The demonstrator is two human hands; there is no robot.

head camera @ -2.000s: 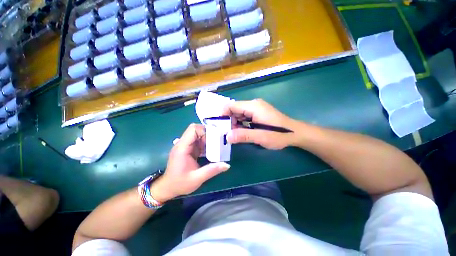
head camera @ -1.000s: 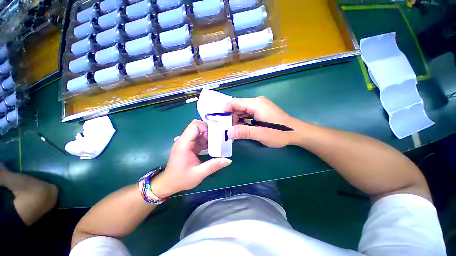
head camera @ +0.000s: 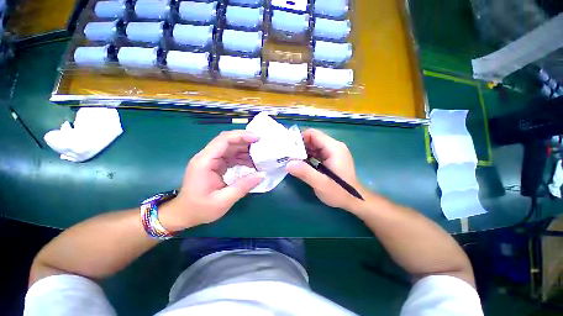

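Observation:
A white wiping cloth [head camera: 276,143] lies over a housing between my hands and hides most of it. A small dark mark shows at its right side, by my right fingers. My left hand [head camera: 219,176] holds the cloth and housing from the left, a crumpled part of the cloth under its fingers. My right hand [head camera: 327,166] touches the right side and also holds a thin black brush or pen [head camera: 338,180], pointing down to the right. A clear blister tray [head camera: 213,78] with rows of pale-blue housings [head camera: 189,62] lies beyond my hands, with one pocket empty.
The tray rests on a rimmed amber board [head camera: 386,92]. A spare wipe [head camera: 86,134] and a thin dark stick [head camera: 26,126] lie at left. Dark sticks lie along the board's near edge. A creased white sheet [head camera: 455,162] lies at right, near a black pistol-shaped tool [head camera: 525,126].
The view has shifted to the right. The housing was bare in my hands and is now mostly covered by the white cloth. The brush or pen now slants more steeply downward.

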